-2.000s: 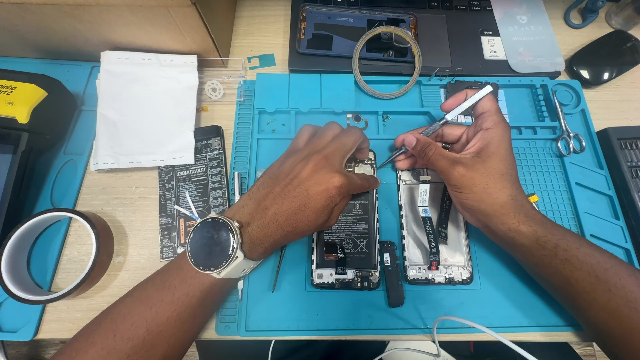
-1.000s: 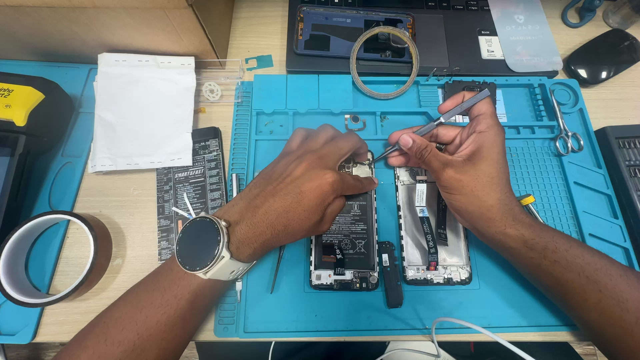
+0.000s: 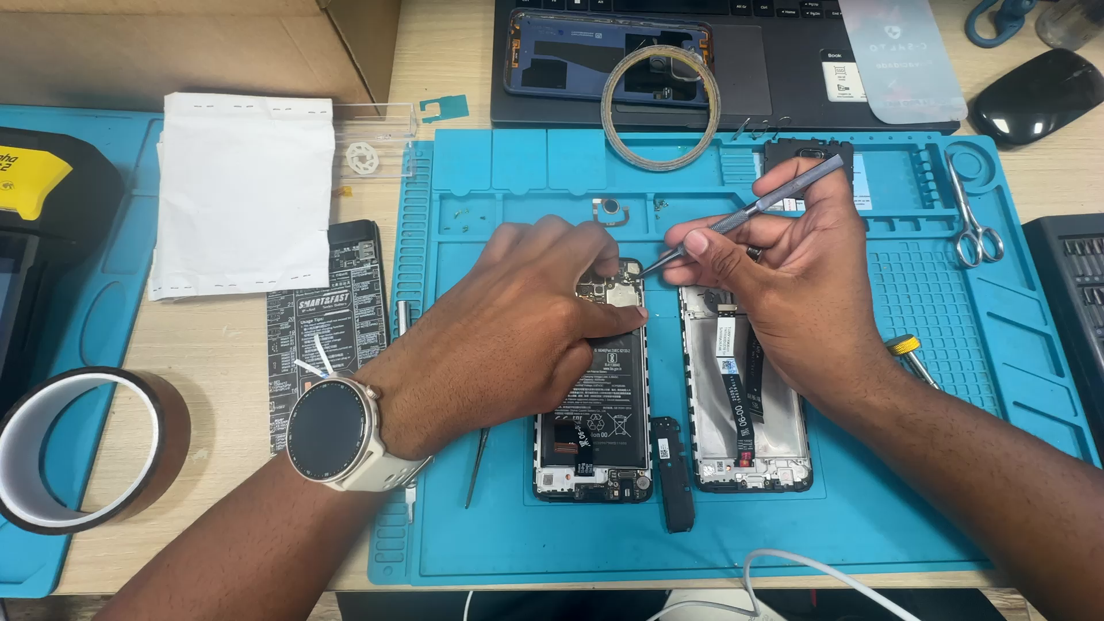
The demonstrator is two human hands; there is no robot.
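An opened smartphone with its black battery (image 3: 614,388) showing lies upright on the blue silicone repair mat (image 3: 552,543). My left hand (image 3: 535,319) rests over the phone's upper left part, thumb pressed by the circuit board's lower right; whether its fingers grip anything is hidden. In my right hand (image 3: 793,267) is a thin metal pointed tool (image 3: 768,200), its tip at the phone's top right corner. Right of that phone lies a second phone frame (image 3: 703,431) with flex cables (image 3: 738,405), partly under my right hand. A narrow black plastic part (image 3: 674,479) sits between the two.
Tape rings (image 3: 611,112) (image 3: 164,440), scissors (image 3: 975,233), a yellow-ended tool (image 3: 906,347), tweezers (image 3: 476,470) and a small camera-like module with flex (image 3: 611,208) lie around. A laptop (image 3: 759,60) holding a blue phone back cover (image 3: 569,56) is behind; a white cable (image 3: 811,565) crosses the front edge.
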